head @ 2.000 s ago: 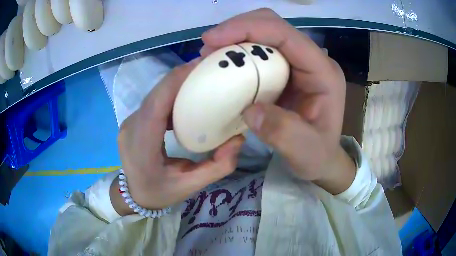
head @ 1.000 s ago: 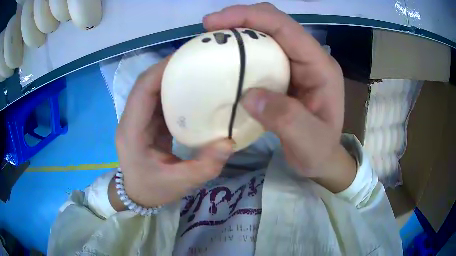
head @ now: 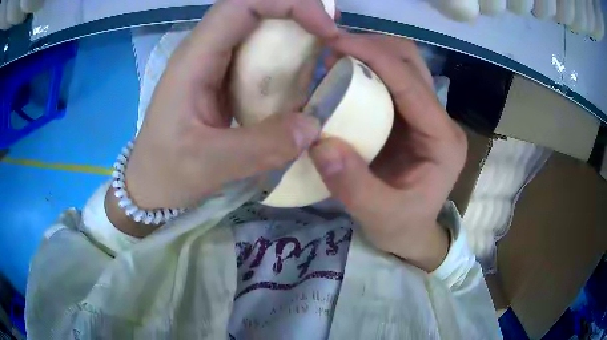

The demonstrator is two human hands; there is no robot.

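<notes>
Two cream half-shells are held apart in front of my chest. My left hand point(head: 200, 113), with a beaded bracelet at the wrist, grips one half-shell point(head: 269, 73), its smooth outside with a faint grey mark facing me. My right hand point(head: 406, 146) grips the other half-shell point(head: 356, 116), tilted so its grey hollow inside partly shows. A dark spot is on its upper end. My left thumb touches near this shell's edge. Fingers hide parts of both shells.
Rows of cream shells point(head: 492, 6) lie on the white bench top at the upper right, with more at the upper left. The dark bench edge point(head: 166, 18) curves across the top. An open carton point(head: 556, 219) with packed shells stands right. A blue stool point(head: 33, 93) is left.
The two halves, held edge to edge before, are now separated and turned. My left hand has moved up over its shell. The view has shifted, with more shells showing at the upper right.
</notes>
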